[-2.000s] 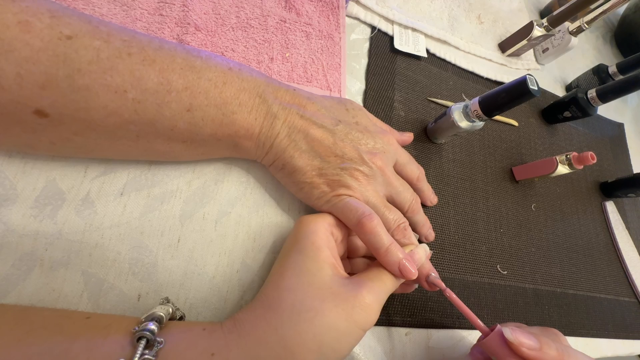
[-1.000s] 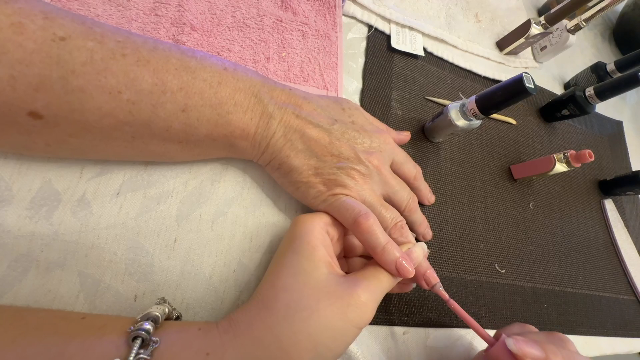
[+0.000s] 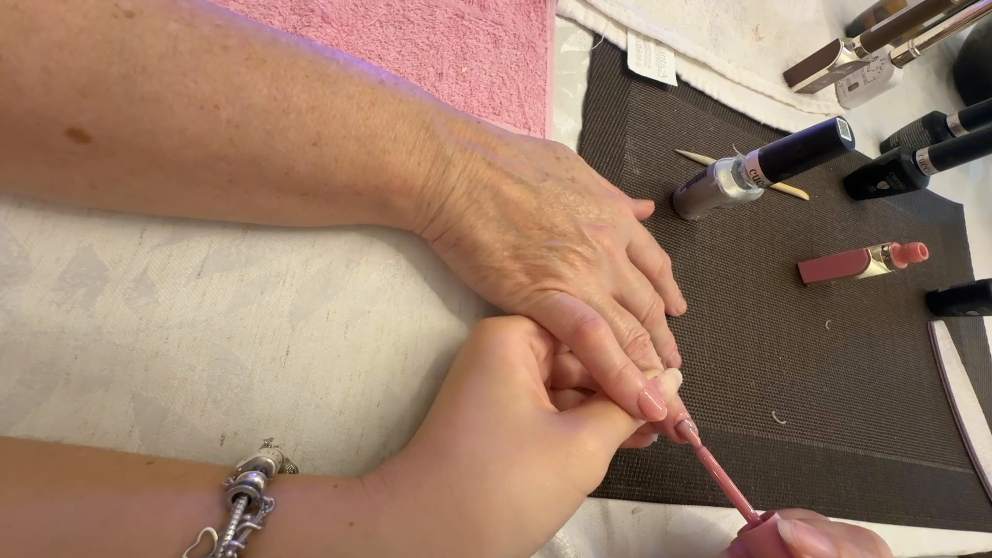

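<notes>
My left hand (image 3: 527, 426), with a charm bracelet (image 3: 246, 496) at its wrist, grips a finger of another person's hand (image 3: 542, 225). That hand lies palm down with its fingers over a dark woven mat (image 3: 744, 349); its thumbnail is pink. In my right hand (image 3: 829, 535), at the bottom edge and partly cut off, is the pink cap of a nail polish brush (image 3: 725, 480). The bristles touch the nail of the gripped finger. An uncapped pink polish bottle (image 3: 841, 266) stands on the mat to the right.
A polish bottle with a black cap (image 3: 721, 186) stands over a wooden cuticle stick (image 3: 790, 190). Several more bottles, one black (image 3: 887, 178), stand at upper right. A nail file (image 3: 961, 403) lies along the right edge. A pink towel (image 3: 465, 54) and a white towel (image 3: 744, 46) lie at the top.
The pink brush and my right hand have shifted slightly about the held fingertip. My left hand keeps its grip, and the other person's hand stays in place.
</notes>
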